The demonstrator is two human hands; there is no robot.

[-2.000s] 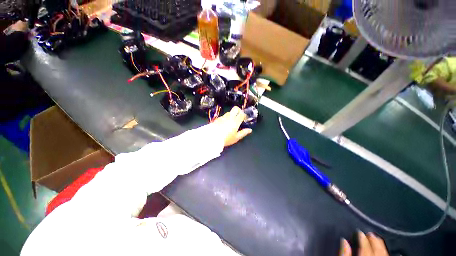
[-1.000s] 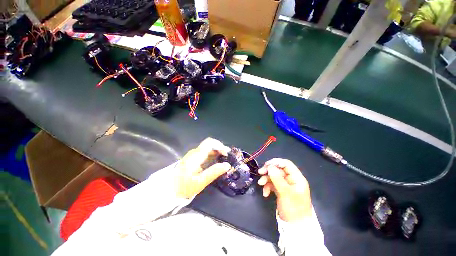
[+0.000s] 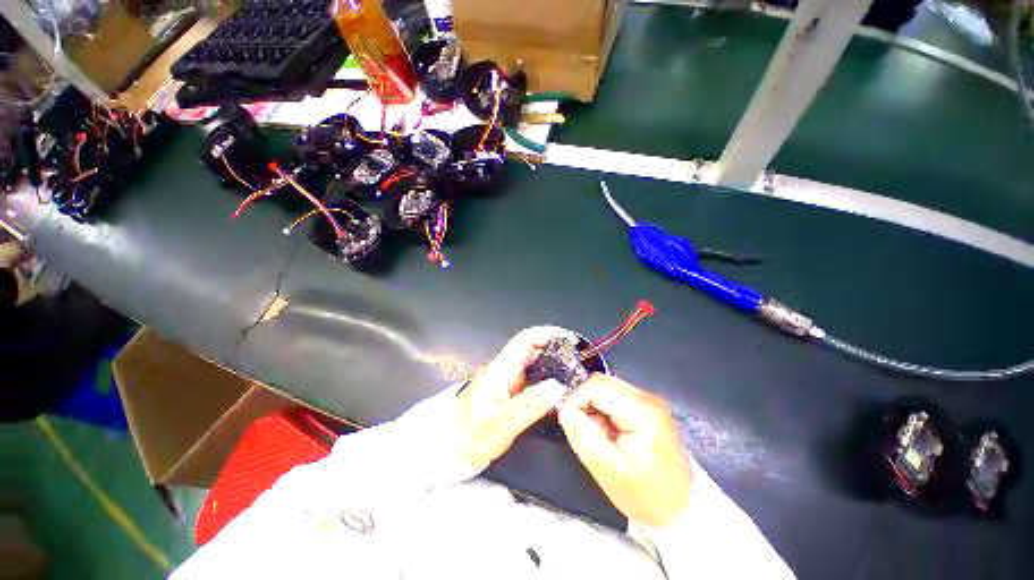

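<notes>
A round black wired unit (image 3: 560,360) is held between my hands above the mat's near edge. Its red lead (image 3: 623,326) sticks up to the right. My left hand (image 3: 508,397) grips the unit from the left, thumb across its near side. My right hand (image 3: 626,436) is at its right side, with thumb and fingertips pinched together against it. Whether the fingertips hold a wire or the housing rim cannot be told. The hands cover the unit's lower part.
Several wired units (image 3: 350,235) cluster at upper left, near an orange bottle (image 3: 375,51) and a black tray (image 3: 263,48). A blue air blow gun (image 3: 689,269) with a grey hose lies beyond my hands. Two units (image 3: 914,449) stand at right. A red stool (image 3: 272,467) is below the bench edge.
One unit came from the cluster to between my hands. Since one second ago, my right hand has closed in on the unit from the right. The view has shifted slightly.
</notes>
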